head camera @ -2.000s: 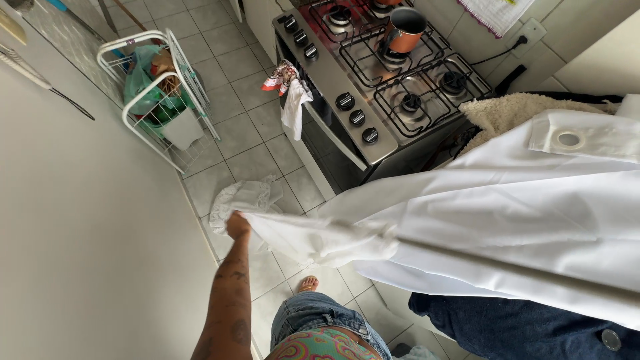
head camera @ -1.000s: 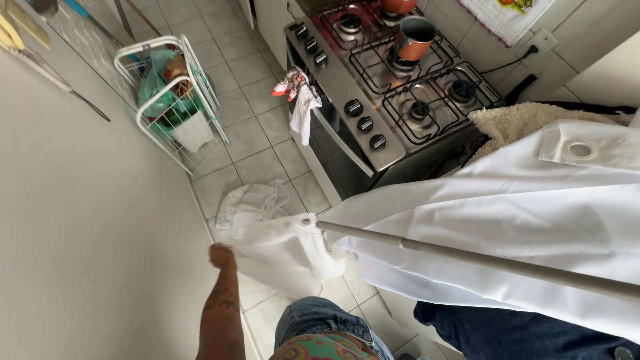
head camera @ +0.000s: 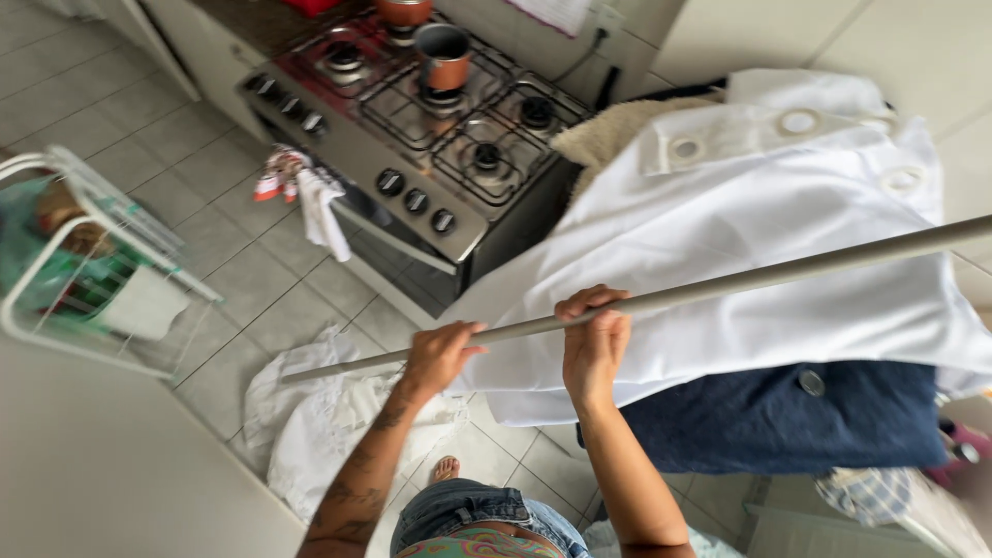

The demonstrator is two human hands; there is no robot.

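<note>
A long grey curtain rod (head camera: 721, 287) runs slantwise across the view, from over the floor at the left to the right edge. My left hand (head camera: 442, 358) is closed around it near its far left end. Farther right along the rod, my right hand (head camera: 595, 329) grips it as well. Behind and beneath the rod spreads a white curtain (head camera: 697, 232) with round eyelets (head camera: 798, 122) near its top edge. Below my left hand, a white lace-edged cloth (head camera: 310, 446) lies heaped on the tiled floor.
A gas stove (head camera: 465, 178) with an orange pot (head camera: 444, 58) stands ahead, a small cloth (head camera: 318, 201) hanging at its oven handle. A white wire rack (head camera: 39, 333) with bags is at left. Dark blue fabric (head camera: 775, 426) lies under the curtain; a pale wall (head camera: 116, 457) bounds the lower left.
The white lace-edged cloth, earlier on the rod and in my left hand, is now on the floor, off the rod. Both hands now hold the rod; my right hand has come into view.
</note>
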